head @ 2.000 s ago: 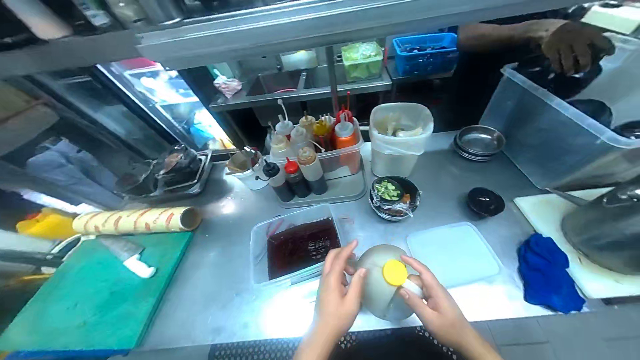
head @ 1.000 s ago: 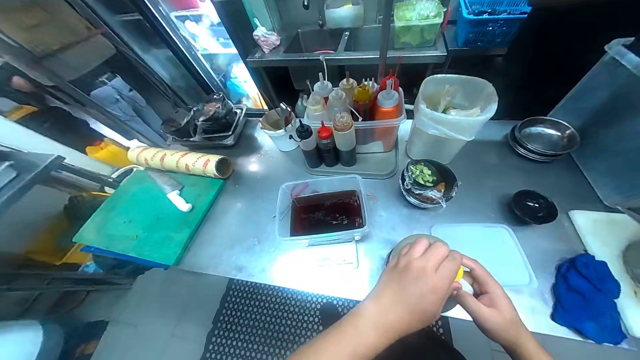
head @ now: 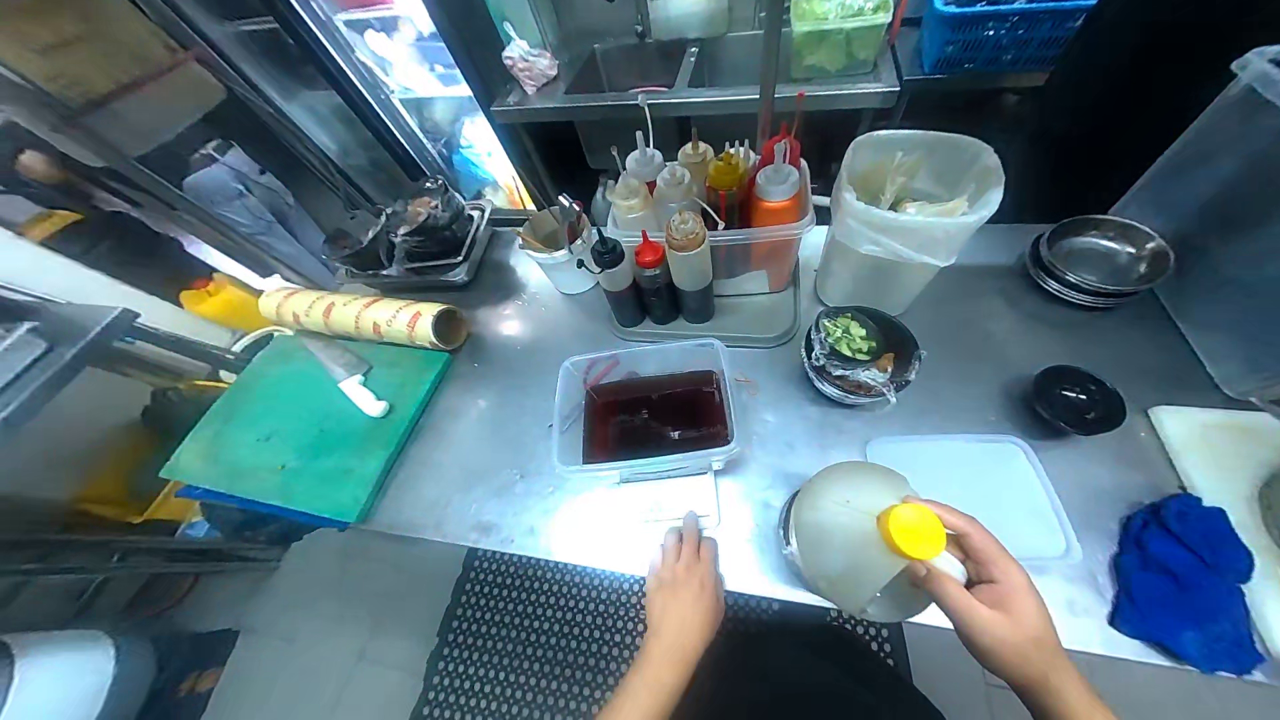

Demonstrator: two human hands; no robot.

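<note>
My right hand (head: 985, 590) grips the neck and handle of a large translucent jug (head: 850, 530) with a yellow cap (head: 912, 530), at the counter's front edge. My left hand (head: 685, 590) holds nothing; its fingertips rest at the counter edge, near a small white rectangle (head: 685, 500). Just beyond stands a clear plastic tub (head: 645, 462) of dark red liquid (head: 655, 415). A translucent flat lid (head: 975, 495) lies right of the jug. Behind it are a black bowl of chopped greens (head: 850, 335) with plastic wrap and a small black bowl (head: 1078, 400).
Squeeze bottles (head: 690, 265) stand in a bin on a tray at the back, beside a lined bucket (head: 900, 220). At left a knife (head: 345, 375) lies on a green cutting board (head: 290, 440), near a film roll (head: 365, 317). A blue cloth (head: 1185, 580) and stacked metal bowls (head: 1105, 255) are at right.
My left hand has left the jug's cap area and moved left to the counter edge. My right hand stays on the jug. The view has shifted.
</note>
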